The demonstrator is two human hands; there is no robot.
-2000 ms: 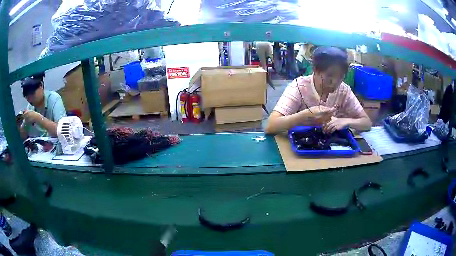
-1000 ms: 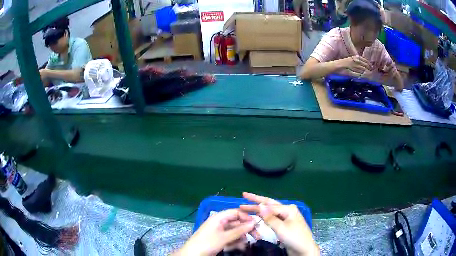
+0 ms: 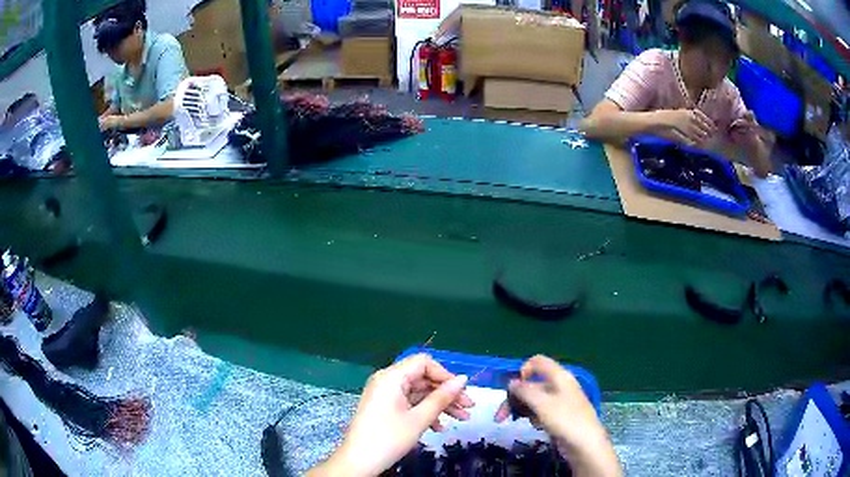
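My left hand (image 3: 405, 410) is over the left side of the blue tray (image 3: 585, 380), thumb and fingers pinched on what looks like a thin reddish wire (image 3: 479, 372). My right hand (image 3: 564, 410) is over the tray's right side, fingers closed on a small dark part (image 3: 520, 397), blurred and partly hidden. The wire seems to run between the hands. Small black parts (image 3: 494, 460) lie heaped on the white liner (image 3: 490, 410) at the near side of the tray.
Black curved units (image 3: 536, 306) lie on the green belt (image 3: 373, 270). A wire bundle (image 3: 70, 396), dark pouch-like piece (image 3: 79, 335) and spray can (image 3: 26, 293) are left. A black cable (image 3: 753, 438) and blue bin (image 3: 813, 438) are right. Two people sit across the belt.
The view has tilted down and shifted, first bringing the tray and hands into view. Since one second ago my hands have moved apart, and a dark part now shows in my right fingers.
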